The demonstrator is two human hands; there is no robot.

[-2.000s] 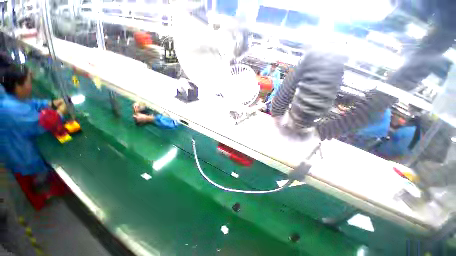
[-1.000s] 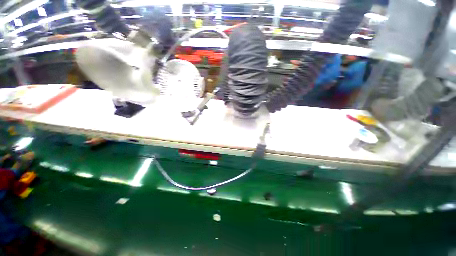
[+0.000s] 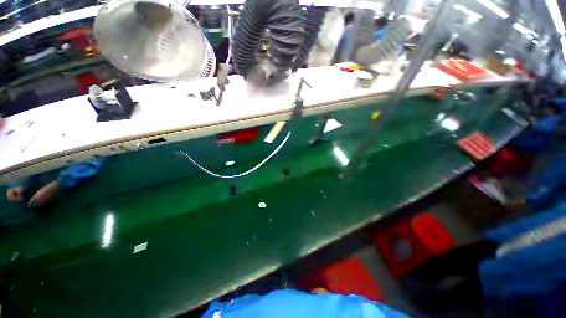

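Observation:
Neither of my hands can be made out; a small skin-toned patch shows at the blue smock's edge at the bottom, unclear what it is. The long glossy green bench [image 3: 205, 239] lies in front of me. A thin white cable [image 3: 231, 176] hangs in a curve below the shelf edge. Small pale scraps lie on the green surface, one near the middle [image 3: 262, 205] and a larger one at lower left [image 3: 140, 247]. Small dark parts [image 3: 233, 189] lie near the cable. A red object [image 3: 238, 136] sits under the shelf edge.
The raised white shelf [image 3: 180, 105] carries a fan [image 3: 152, 40] and ribbed hoses [image 3: 273, 37]. Another person's hands [image 3: 43, 194] are across the bench. An orange-red tray [image 3: 476, 145] lies at right. Red stools [image 3: 428, 235] stand below the bench's near edge. Blue-sleeved people are at right.
The view has swung to the right. The person at the left bench side has left the picture; stools, the tray and people at right have come in. The cable still hangs there.

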